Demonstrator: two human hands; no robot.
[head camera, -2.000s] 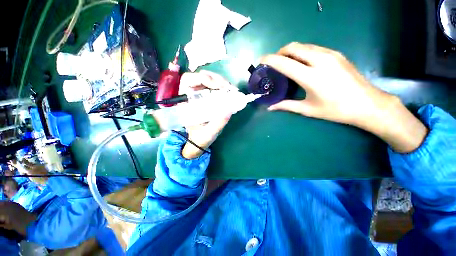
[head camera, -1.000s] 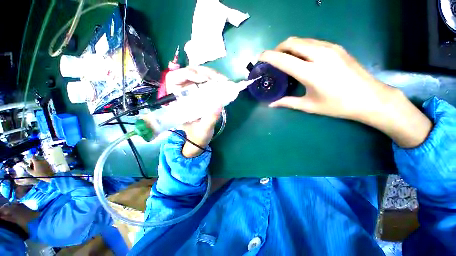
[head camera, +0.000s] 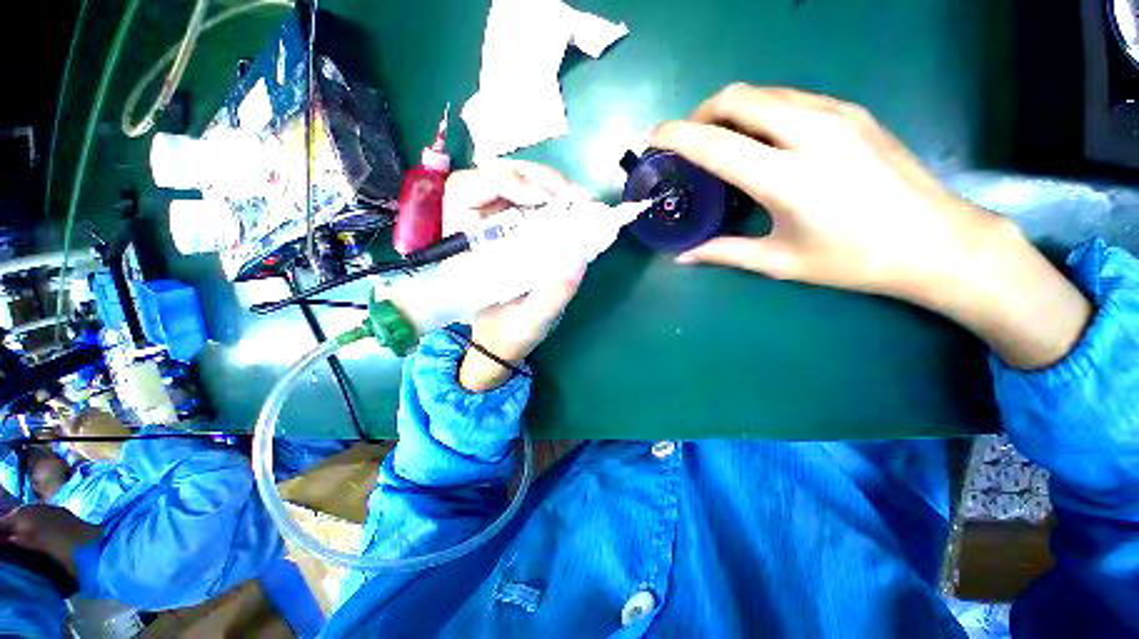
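Observation:
My left hand (head camera: 525, 268) is closed around the white dispensing syringe (head camera: 456, 281), which has a green cap (head camera: 392, 325) at its rear with a clear air hose (head camera: 266, 437). A black lead (head camera: 425, 257) runs along the syringe. The syringe's pale tip reaches over the face of the round black part (head camera: 678, 202), near its centre; whether it touches cannot be told. My right hand (head camera: 837, 206) holds the part from its right side, thumb below and fingers above. The part lies face up on the green mat.
A red glue bottle (head camera: 422, 206) stands beyond my left hand, beside a white cloth or paper (head camera: 522, 87). A shiny wrapped box (head camera: 312, 150) with pale cylinders (head camera: 187, 162) is at the left. A person in a blue smock (head camera: 175, 524) is at lower left. A dark tray (head camera: 1093, 150) is at the right edge.
The syringe tip has shifted from the part's lower edge to its upper left, then to near its centre. My right hand still holds the part in nearly the same place.

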